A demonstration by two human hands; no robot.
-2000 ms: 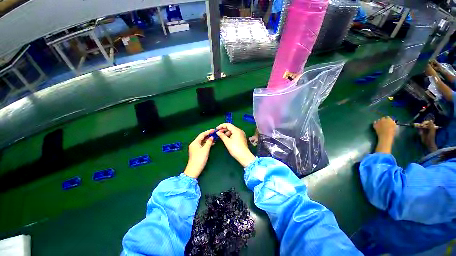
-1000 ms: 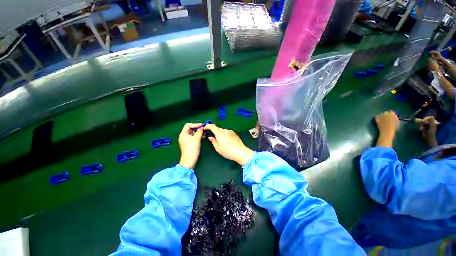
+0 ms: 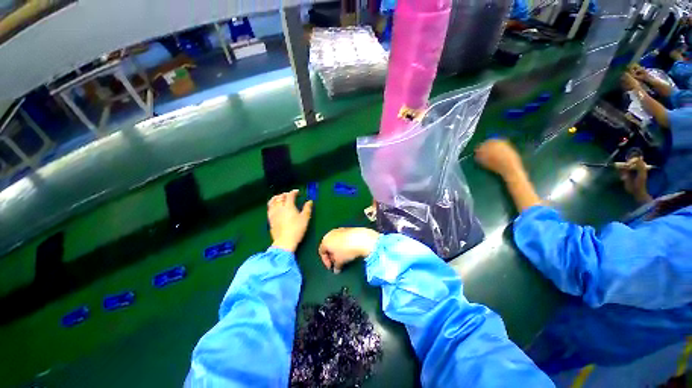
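My left hand point(image 3: 288, 220) is palm down at the belt, thumb apart from the fingers; the surface under it is hidden. My right hand point(image 3: 347, 248) is curled with fingers pointing down, above the pile of black parts point(image 3: 335, 342); I cannot tell if it holds anything. A row of several blue boards point(image 3: 169, 276) lies on the belt to the left of my left hand. Two more blue boards lie beyond my hands, one upright in view point(image 3: 312, 190) and one slanted point(image 3: 345, 189).
A clear bag with black parts point(image 3: 432, 220) stands right of my hands, in front of a pink-wrapped post point(image 3: 413, 64). Black housings point(image 3: 182, 201) lie on the belt's far side. A neighbour's hand point(image 3: 501, 158) reaches behind the bag's right side. A metal post point(image 3: 298, 68) stands beyond.
My hands have parted; the blue board between their fingertips is no longer seen there. My right hand has moved down towards the pile. The neighbour's arm has moved left towards the bag.
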